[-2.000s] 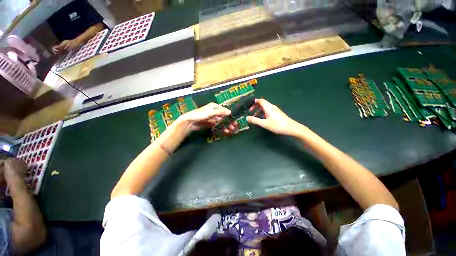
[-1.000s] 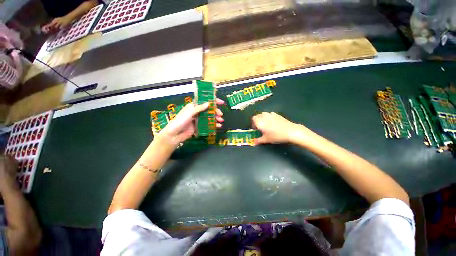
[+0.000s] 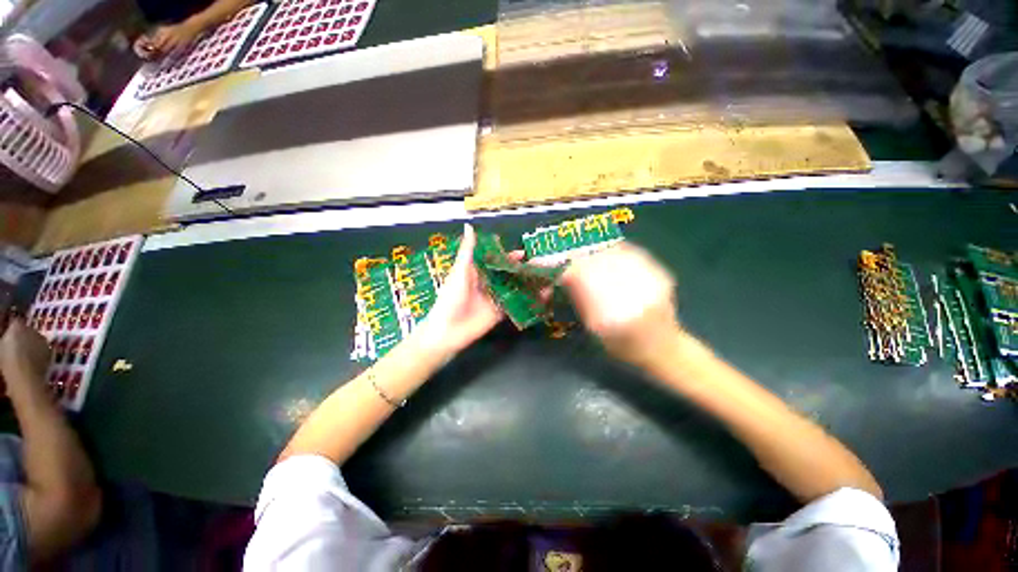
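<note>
My left hand [image 3: 467,304] holds a green PCB panel [image 3: 516,293], which is tilted and blurred. My right hand [image 3: 621,293] is at the panel's right end and is motion-blurred; its fingers are hidden, so I cannot tell whether it grips the panel. Just beyond the hands lies a pile of separated boards [image 3: 574,235] with orange ends. Left of my left hand several green boards with orange ends [image 3: 385,307] lie side by side on the dark green mat. Some orange ends show just below the held panel.
Stacked narrow boards [image 3: 891,307] lie at the right, beside thin strips [image 3: 952,324] and a heap of panels [image 3: 997,296]. A grey-white flat board [image 3: 346,134] and a wooden board [image 3: 670,156] lie beyond the bench strip. White trays [image 3: 84,302] and another person's arm [image 3: 45,413] are at the left.
The panel, upright in my left hand one second ago, is now tilted between the hands. My right hand has lifted off the row of boards on the mat. The view has shifted slightly.
</note>
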